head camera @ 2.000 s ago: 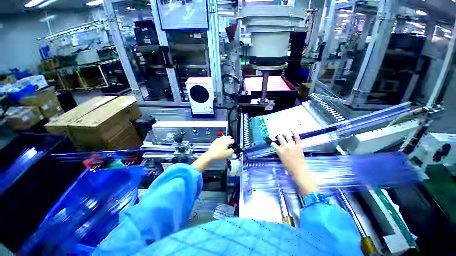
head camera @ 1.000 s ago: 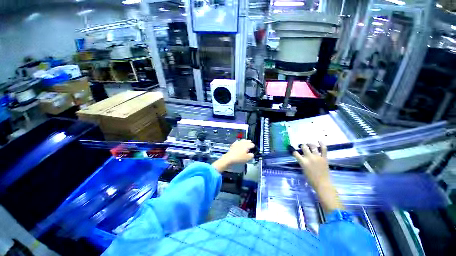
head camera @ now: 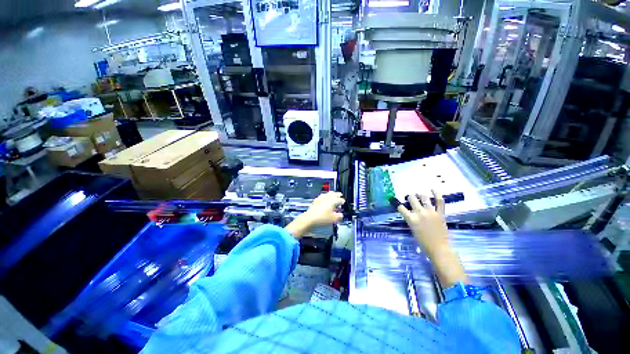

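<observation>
My left hand (head camera: 323, 209) is at the right end of the feed track (head camera: 276, 205), beside the control box (head camera: 280, 184). Its fingers are bent; what they touch is too small to tell. My right hand (head camera: 424, 220) lies over the lower edge of the sloped white plate (head camera: 432, 173), fingers spread on a dark bar (head camera: 452, 198); whether it grips it is unclear. A green strip (head camera: 380, 185) is at the plate's left. Clear packing tubes (head camera: 552, 179) extend to the right of the plate. More tubes (head camera: 483, 252) lie in the rack below my right hand.
A blue bin (head camera: 148, 276) with tubes and black crates (head camera: 62, 214) are at left. Closed cartons (head camera: 169, 162) stand behind them. A white fan box (head camera: 302, 135) stands behind the control box. The bowl feeder (head camera: 401, 59) is above a pink tray (head camera: 397, 121).
The camera view has shifted from two seconds ago, so the scene sits further right. Both hands stay at nearly the same places on the track and the plate.
</observation>
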